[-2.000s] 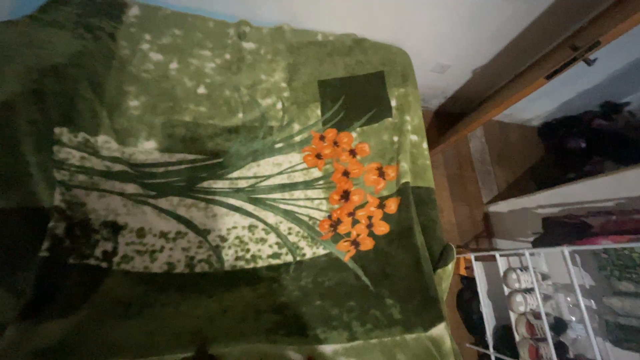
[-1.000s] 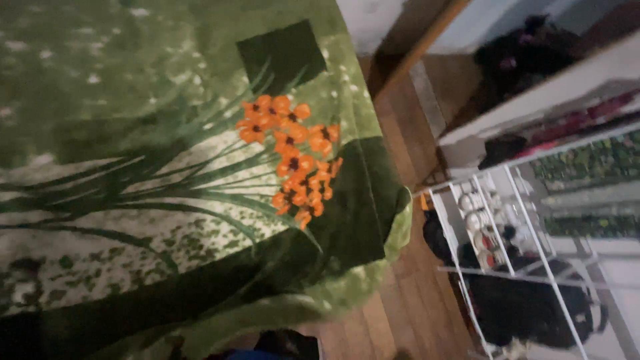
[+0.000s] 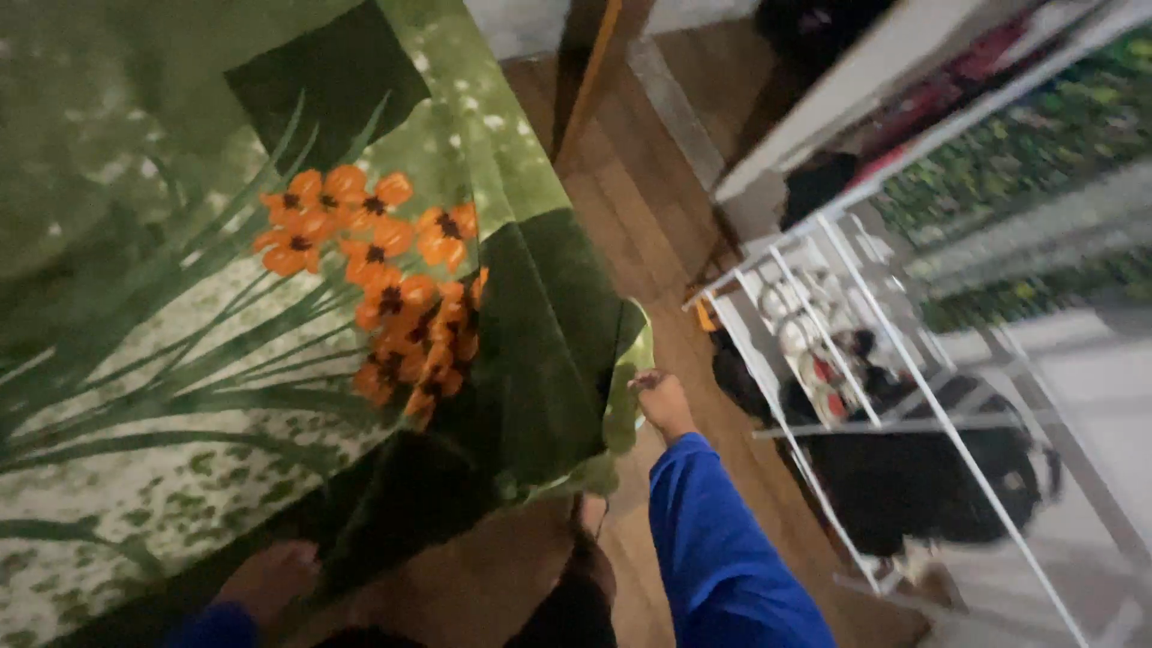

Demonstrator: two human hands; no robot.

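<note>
A green blanket (image 3: pixel 540 333) with a print of orange flowers and long leaves spreads over a bed-like surface on the left, its near corner lifted into folds. My right hand (image 3: pixel 663 402), in a blue sleeve, is closed on the blanket's edge at that corner. At the lower left my left hand (image 3: pixel 274 576) rests against the blanket's near edge, blurred and dark; whether its fingers grip the cloth cannot be made out.
A white metal rack (image 3: pixel 864 288) with cups or similar small items and a black bag (image 3: pixel 918 459) stands at the right. Wooden floor (image 3: pixel 630 225) runs between rack and blanket. My bare foot (image 3: pixel 591 515) is below the corner. A wooden door frame (image 3: pixel 589 81) is at the top.
Both hands have come into view, the right one now holding the blanket's corner edge, which is folded and drawn up. The view has shifted toward the rack and floor.
</note>
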